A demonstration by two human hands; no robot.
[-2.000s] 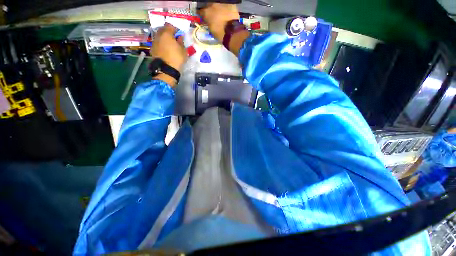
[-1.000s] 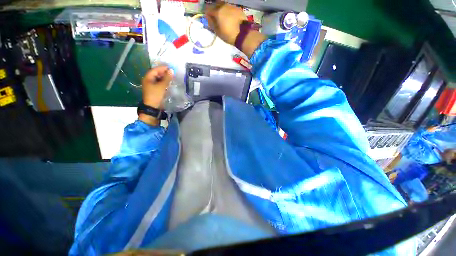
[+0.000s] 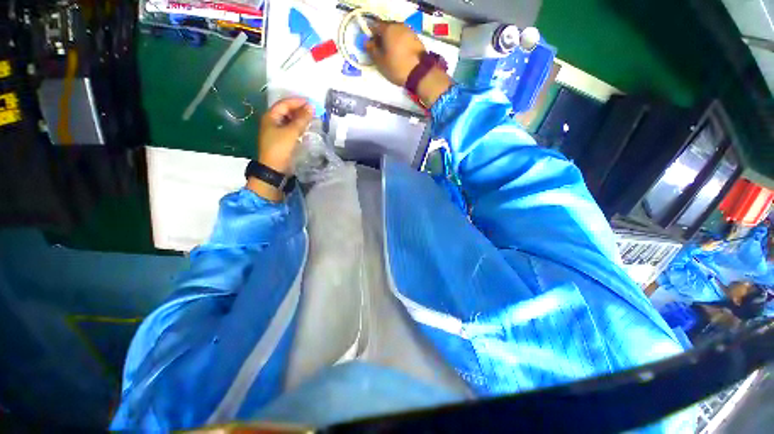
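Note:
My left hand (image 3: 284,136) holds a crinkled clear plastic bag (image 3: 316,154) between thumb and fingers, at the left edge of a dark flat device (image 3: 378,131). The bag hangs down in front of my lap. My right hand (image 3: 392,52) is over the white work sheet (image 3: 293,80), with its fingers at a pale yellow-white roll of tape (image 3: 347,40). The fingertips are partly hidden, so I cannot tell if they grip anything. Small blue pieces (image 3: 303,30) and a red piece (image 3: 324,50) lie on the sheet.
A clear tool tray (image 3: 204,19) stands at the back left, near a thin translucent strip (image 3: 216,75). A blue parts bin (image 3: 528,75) with white rolls (image 3: 507,37) stands at the back right. A white sheet (image 3: 182,199) lies at left. Blue sleeves of another person (image 3: 721,263) show far right.
My left hand has come back from the rear of the sheet and now holds the clear bag near my lap. My right hand has moved slightly nearer, to the tape roll.

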